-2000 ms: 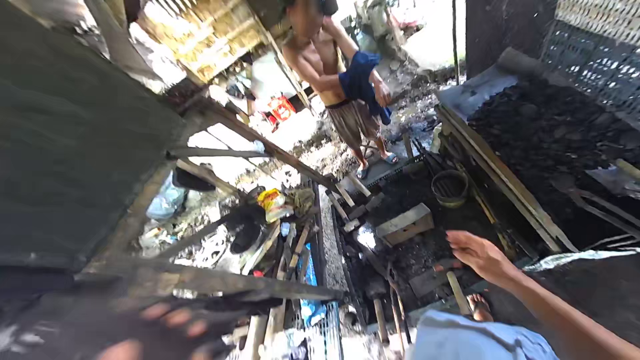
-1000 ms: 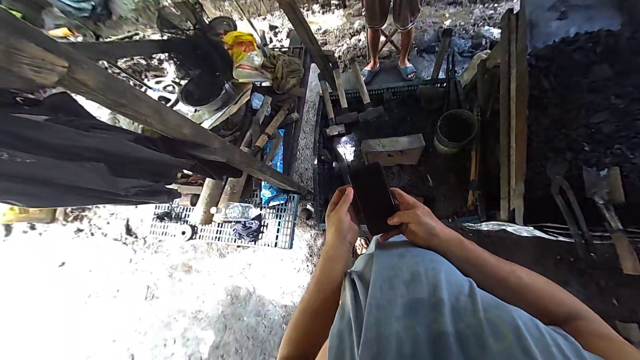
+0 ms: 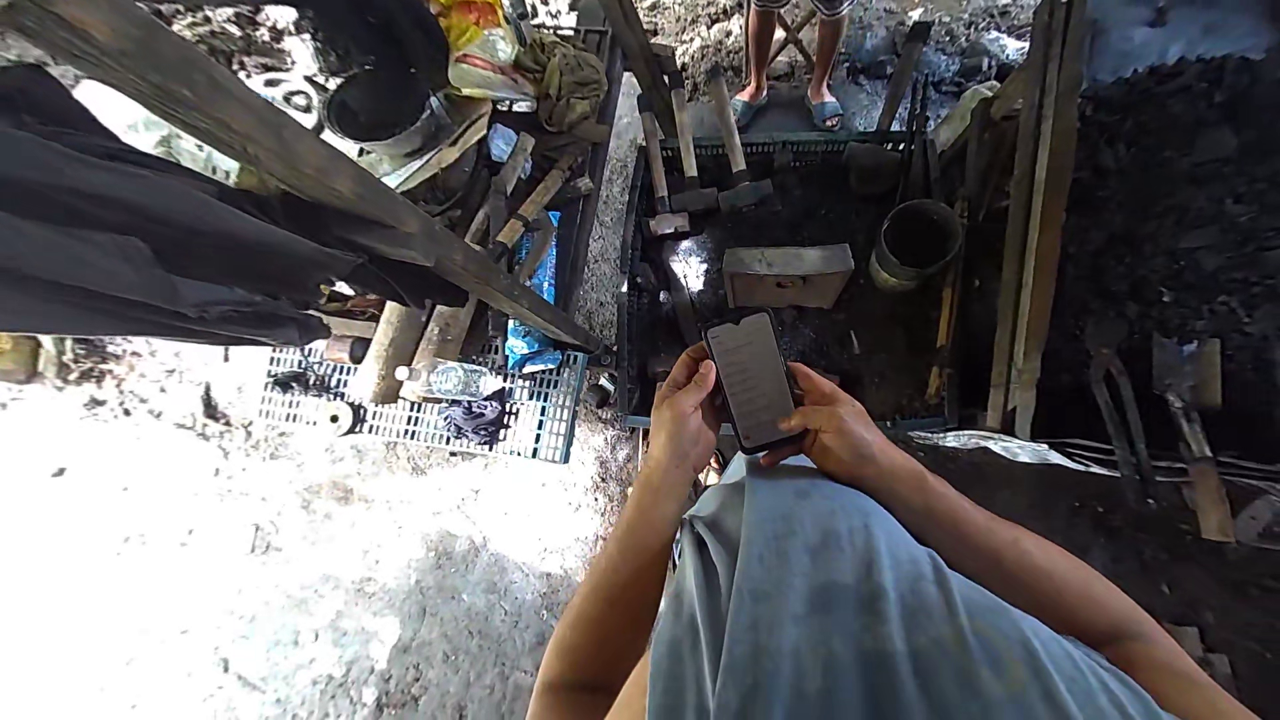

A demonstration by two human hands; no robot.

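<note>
A smartphone [image 3: 752, 385] with a lit screen is held upright over my lap, between both hands. My left hand [image 3: 687, 410] grips its left edge, thumb along the side. My right hand [image 3: 828, 420] holds the lower right edge, and its thumb lies over the screen. Just beyond the phone sits a rectangular metal block [image 3: 788, 277] with a small hole in its front face. Behind it and to the left, three hammers lie side by side, one of them a sledgehammer [image 3: 735, 150] with a wooden handle.
At the left, a plastic crate [image 3: 510, 437] carries a clear plastic bottle [image 3: 450, 381] and a dark cloth. A wooden beam [image 3: 300, 155] crosses above it. A bucket [image 3: 917, 243] and upright boards stand right of the block; tongs [image 3: 1122, 410] lie farther right. A person's sandalled feet [image 3: 826, 110] are ahead.
My hands, apart and without the phone two seconds ago, have come together on it. Its screen, dark one second ago, is now lit. The view has swung down toward my lap.
</note>
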